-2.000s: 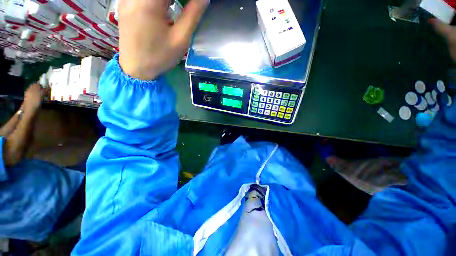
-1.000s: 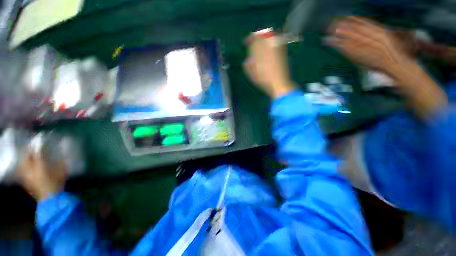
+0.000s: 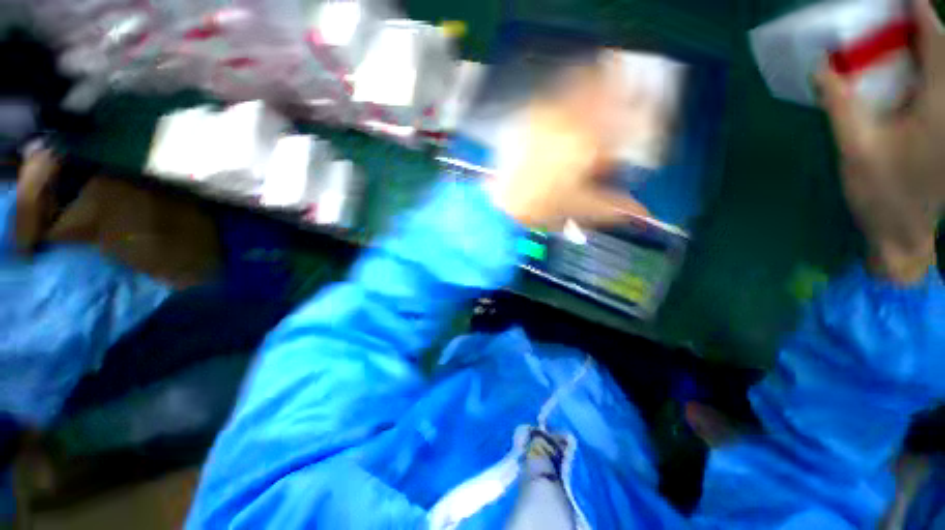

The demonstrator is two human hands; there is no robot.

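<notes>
The bench scale (image 3: pixel 606 271) stands in front of me, its pan largely covered by my left hand. A white carton (image 3: pixel 651 109) is on or just above the pan. My left hand (image 3: pixel 560 155) is blurred and reaches over the pan against the carton's left side; whether it grips the carton cannot be told. My right hand (image 3: pixel 891 155) is raised at the right edge and holds a white carton with a red band (image 3: pixel 876 52); white flaps or another white piece show at its left.
Blurred cartons (image 3: pixel 399 62) are massed at the upper left on the green bench (image 3: pixel 399 186). A short row of white cartons (image 3: pixel 218 145) stands near the front edge. Another person's hand (image 3: pixel 36 186) and blue sleeve are at far left. A blurred green piece (image 3: pixel 808 280) lies right of the scale.
The view has swung, so the scale sits further right than a second ago. My left hand has moved from the cartons at left to over the scale. My right hand is now further right, with its carton.
</notes>
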